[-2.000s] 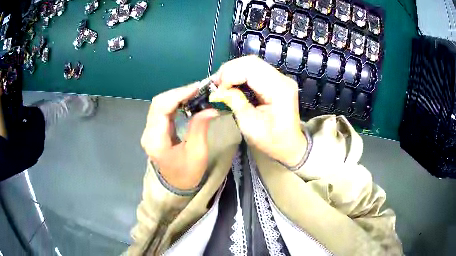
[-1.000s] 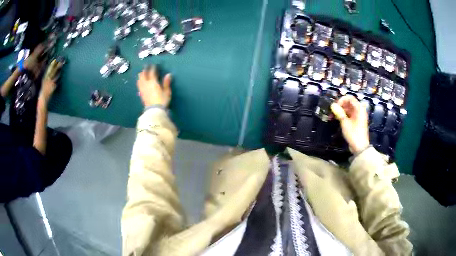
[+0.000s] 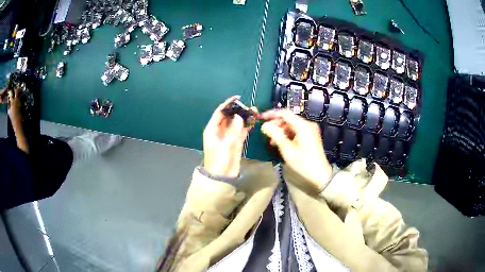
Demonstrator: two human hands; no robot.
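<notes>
My left hand (image 3: 226, 139) holds a small dark circuit board module (image 3: 237, 111) in its fingertips, above the bench's front edge. My right hand (image 3: 298, 146) is beside it on the right, its fingertips pinched together at the module's orange edge; whether they grip a strip there is too small to tell. The black component tray (image 3: 329, 123) lies to the right on the green mat. Its two back rows hold modules, and one module (image 3: 295, 99) sits in the leftmost pocket of the third row.
Loose modules (image 3: 154, 52) lie in clusters on the green mat (image 3: 175, 101) at the left. A black ribbed tray stack (image 3: 462, 143) stands at the far right. A coworker's hand (image 3: 16, 98) and dark sleeve are at the left edge. A thin black cable lies at the back right.
My left hand has left the mat near the loose modules and now holds a module. My right hand has moved left from the tray to meet it. A third-row module now sits in the leftmost pocket.
</notes>
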